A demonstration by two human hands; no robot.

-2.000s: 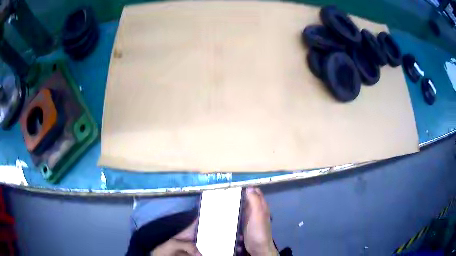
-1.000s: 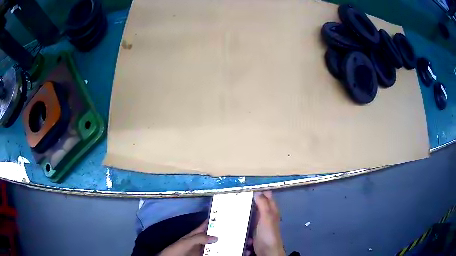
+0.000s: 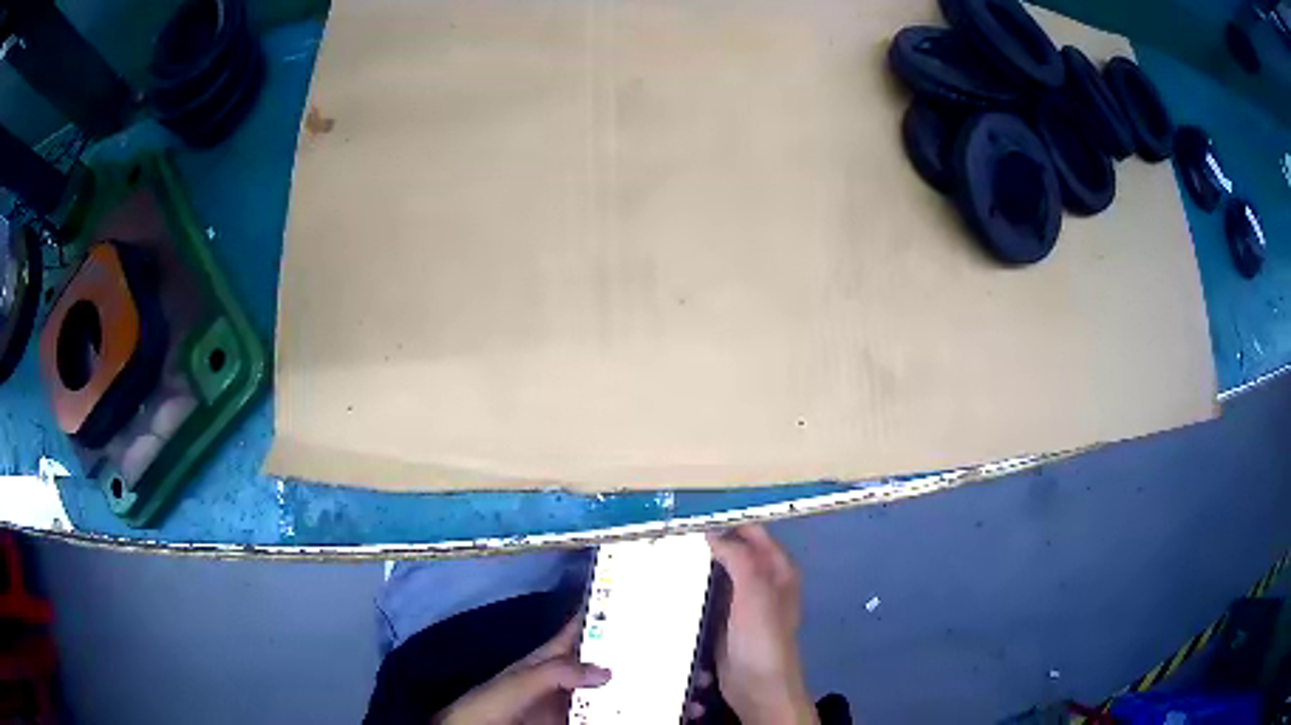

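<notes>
A smartphone [image 3: 649, 630] with a bright white screen is held below the bench's front edge. My right hand [image 3: 760, 630] wraps its right side, fingers at the dark case. My left hand [image 3: 524, 687] is at its lower left, with a fingertip on the screen. The lower parts of both hands are cut off by the frame's bottom edge. Several black ear pads [image 3: 1008, 189] lie in a loose pile on the right of the tan cardboard sheet [image 3: 595, 283].
A green press base plate [image 3: 234, 361] with an orange-brown fixture [image 3: 106, 319] is at the left. Stacked black ear pads [image 3: 205, 71] stand behind it. Two small black ovals [image 3: 1244, 237] lie on the blue bench [image 3: 425, 513] at the right. Yellow-black tape marks the floor.
The view has shifted a little between frames. Compared with two seconds ago, my left fingertip is now on the screen and small coloured marks show on it. The ear pads have not been moved.
</notes>
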